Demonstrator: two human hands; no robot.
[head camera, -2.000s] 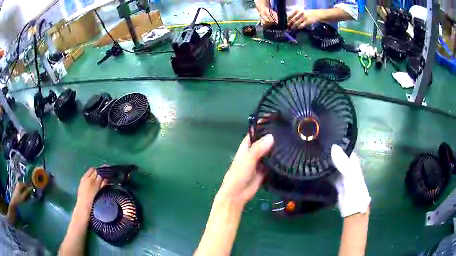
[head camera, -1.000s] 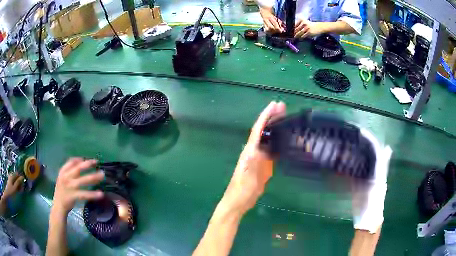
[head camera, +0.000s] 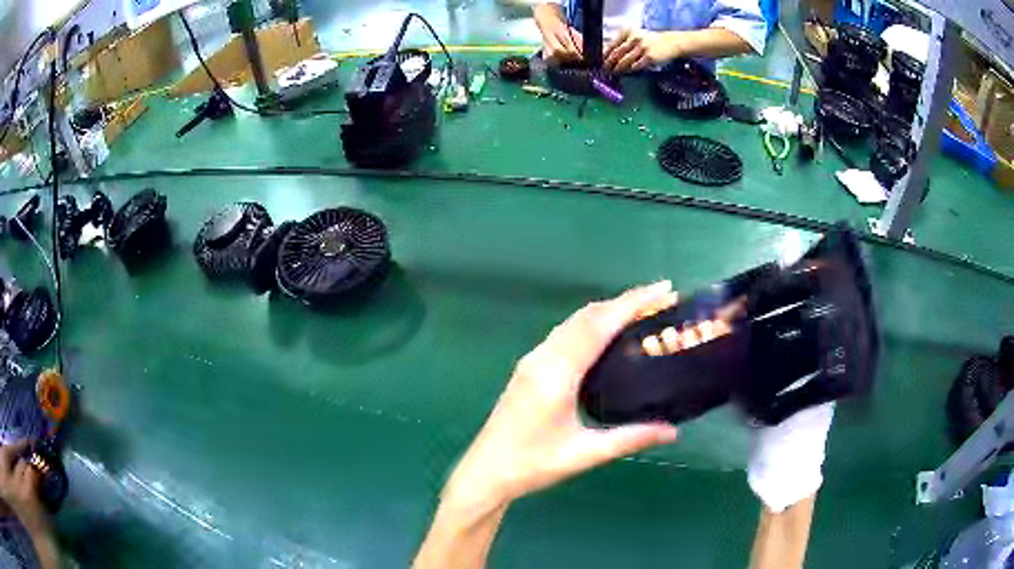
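A black desk fan (head camera: 678, 361) is held up over the green bench, turned edge-on and somewhat blurred. Its round head is at the left and its base (head camera: 817, 328) at the right. My bare left hand (head camera: 567, 395) grips the fan head from the left, fingers over the top and thumb below. My right hand (head camera: 789, 456) in a white glove is at the underside of the base. Its fingers are mostly hidden behind the base.
Several black fans (head camera: 334, 253) lie on the bench at left; another fan (head camera: 978, 389) is at the right edge. A cable (head camera: 500, 181) crosses the bench. Beyond it are a loose grille (head camera: 699, 160), a black boxy item (head camera: 387, 117) and another person's hands. A metal post (head camera: 928, 133) stands at right.
The held fan has turned from grille facing me to edge-on, with its base now at the right. The neighbour's hand and the fan at lower left have left that spot. Fans at upper left appear shifted right.
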